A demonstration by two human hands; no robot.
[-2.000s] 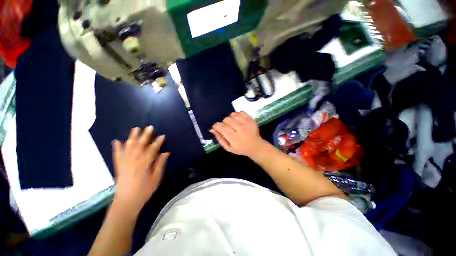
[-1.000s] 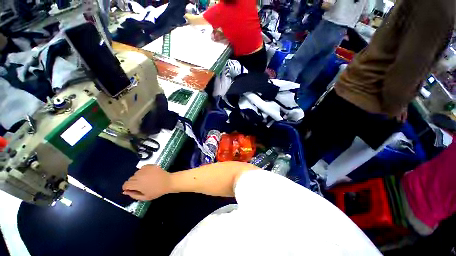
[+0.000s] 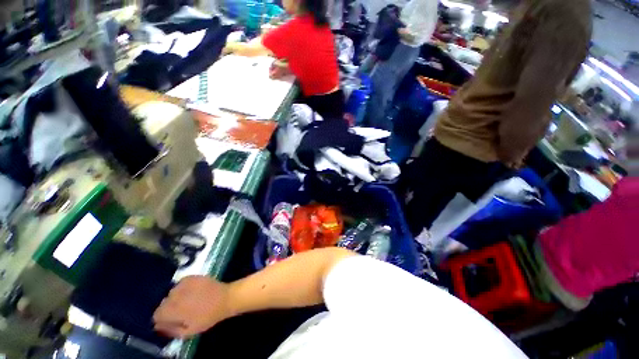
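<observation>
My right hand (image 3: pixel 191 306) rests at the near edge of the small dark cut pieces (image 3: pixel 126 284), fingers bent down onto them; whether it grips one cannot be told. The sewing machine (image 3: pixel 38 242) with its green panel stands at the left, blurred. The black scissors (image 3: pixel 188 247) lie beyond the small pieces, blurred. A bit of dark garment panel (image 3: pixel 94 347) shows at the bottom left by the lit needle area. My left hand is out of the picture.
A blue bin (image 3: pixel 403 235) with bottles and a red-orange bag (image 3: pixel 315 228) stands right of the table edge (image 3: pixel 238 196). A black rectangular device (image 3: pixel 112 123) stands above the machine. Several people are beyond, one in red, one in brown, one in pink beside a red crate (image 3: pixel 490 280).
The view has swung up and right from the sewing area. My left hand has left the picture. My right hand stays by the small pieces.
</observation>
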